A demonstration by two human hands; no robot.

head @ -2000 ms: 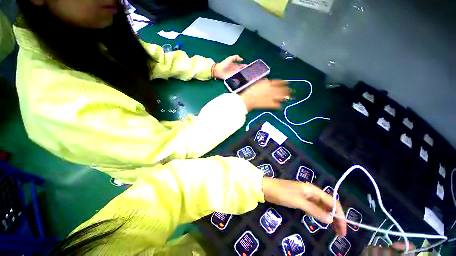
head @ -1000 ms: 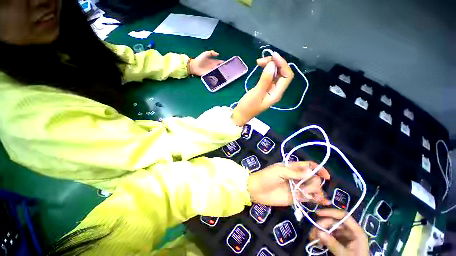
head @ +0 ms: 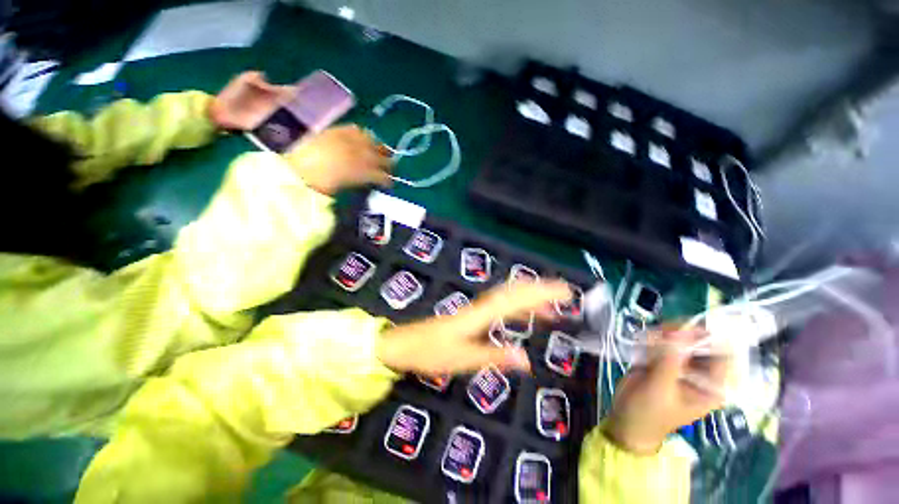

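My left hand (head: 473, 330) is over the front foam tray (head: 384, 330), blurred, fingers apart, with nothing seen in its grip. The tray holds several lit watches (head: 407, 431) in its pockets. My right hand (head: 665, 389) is right of the tray, fingers closed on a white charging cable (head: 749, 305). The cable's loops stretch right and are smeared by motion. Its ends cannot be made out.
A neighbour in a yellow smock at left holds a smartphone (head: 308, 110); their other hand (head: 340, 157) is beside a white cord (head: 455, 157). The rear foam tray (head: 552, 187) holds small whitish pieces. Loose watches (head: 646, 298) and cords lie right of the front tray. Pink clothing (head: 838, 394) shows at right.
The view has swung right, so the trays sit further left. My hands have moved apart; the cable loops have left my left hand and are now at my right. The neighbour's near hand has lowered.
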